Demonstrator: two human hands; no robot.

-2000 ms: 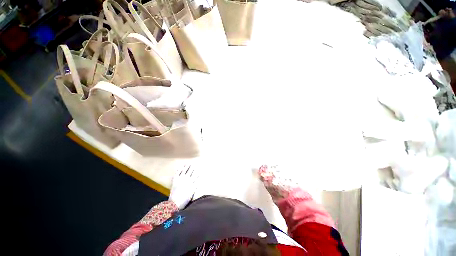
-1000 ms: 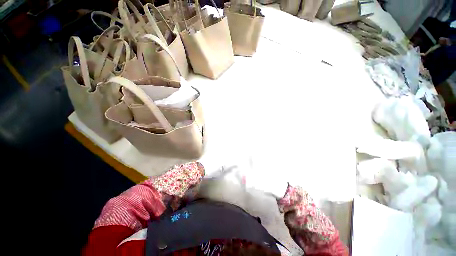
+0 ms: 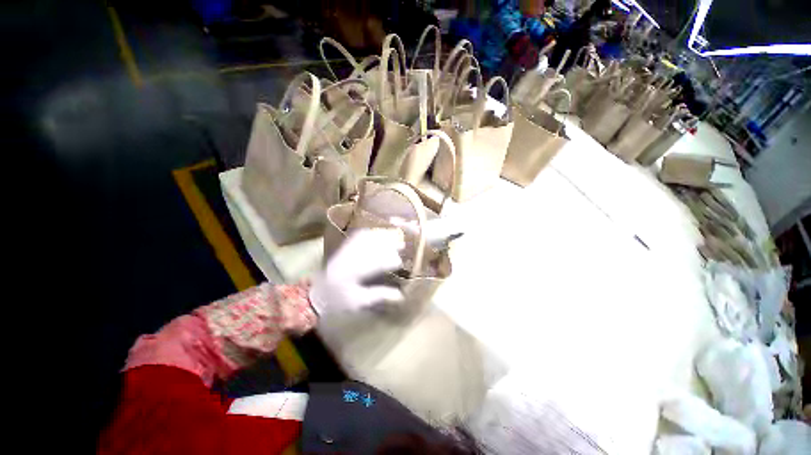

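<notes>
My left hand [image 3: 360,271], in a white glove, is blurred in front of the nearest beige tote bag [image 3: 427,289]. Its fingers are bent over the bag's front rim; whether they grip it cannot be told. The bag stands upright with a handle loop raised and white paper [image 3: 431,233] in its mouth. A pale beige smooth surface [image 3: 422,364] lies below the hand, partly blurred. My right hand cannot be made out; the bottom centre shows only a blurred whitish patch [image 3: 533,427].
More beige tote bags [image 3: 285,187] stand behind and left, with another group [image 3: 614,111] farther back. White stuffing [image 3: 734,378] is heaped at right, beside layered beige pieces [image 3: 720,227]. The white table [image 3: 578,293] has a small dark mark. People [image 3: 520,40] are in the background.
The view has turned left and up. My left hand has moved from near the apron to the nearest bag. My right sleeve has left the picture.
</notes>
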